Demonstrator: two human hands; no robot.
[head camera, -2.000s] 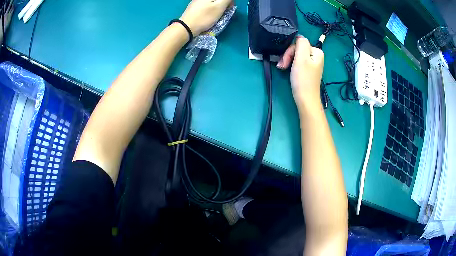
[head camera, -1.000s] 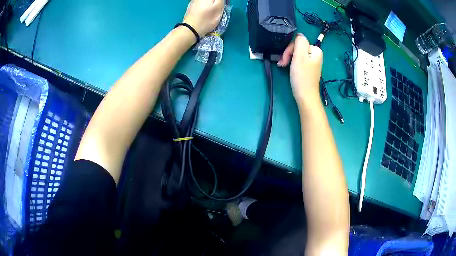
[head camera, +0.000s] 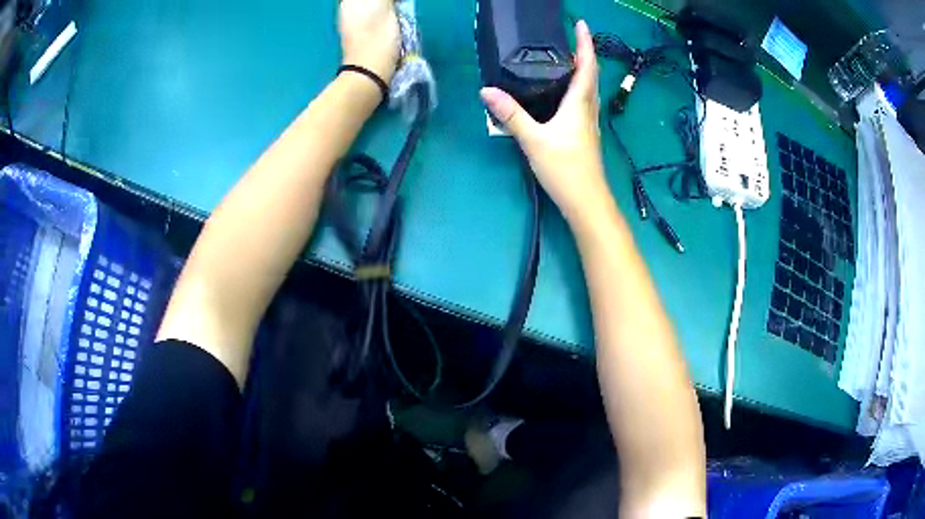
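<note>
A black corded unit (head camera: 523, 46) lies on the green bench at the top centre, its far end cut off by the picture's edge. My right hand (head camera: 556, 127) grips its near end, thumb on the left side and fingers on the right. Its black cable (head camera: 527, 274) runs down over the bench edge to a coil with a yellow tie (head camera: 373, 272), which hangs at the edge, slightly blurred. My left hand (head camera: 370, 35), cut off at the top, holds the clear plastic wrap (head camera: 411, 81) at the cable's end.
A white power strip (head camera: 733, 152) with black adapters stands right of the unit, thin test leads (head camera: 659, 218) beside it. A sheet of black labels (head camera: 811, 243) and white sleeves (head camera: 893, 274) are further right. Blue crates stand at lower left (head camera: 107, 335) and lower right (head camera: 832, 497).
My right hand has moved from the unit's lower right corner to span its near end. The view has shifted slightly. My left hand still holds the wrap, now a little further left.
</note>
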